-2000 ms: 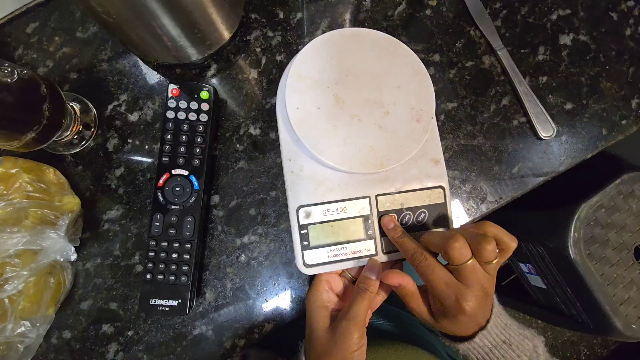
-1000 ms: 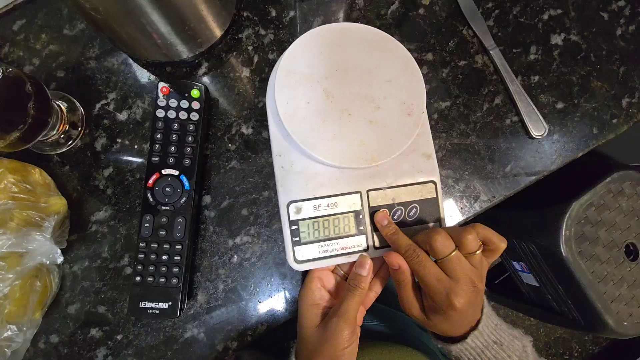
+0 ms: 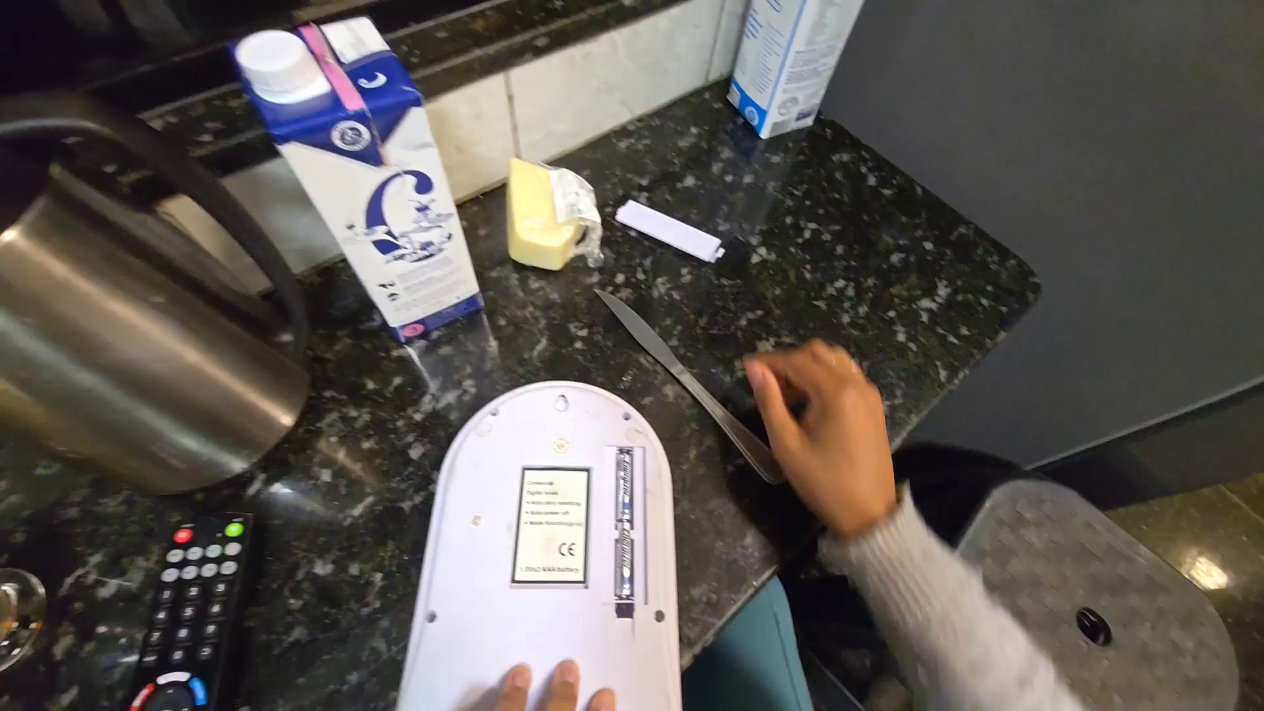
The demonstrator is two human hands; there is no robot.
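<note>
A white digital kitchen scale lies underside up on the granite counter, its battery slot uncovered with AAA batteries inside. The fingers of my left hand rest on its lower end; the rest of that hand is out of frame. My right hand is over the counter, right of the scale and beside the handle of a table knife, its fingers bent and slightly blurred; nothing shows in it. Farther back lies a narrow white plastic battery cover, next to a partly unwrapped block of butter.
A steel kettle and a blue-and-white carton stand at the left. A remote control lies below the kettle, near a glass. Another carton stands at the back. A grey stool is beyond the counter's right edge.
The scale, display up before, is now turned over with its underside showing. My right hand has left its buttons. The view has shifted toward the back of the counter.
</note>
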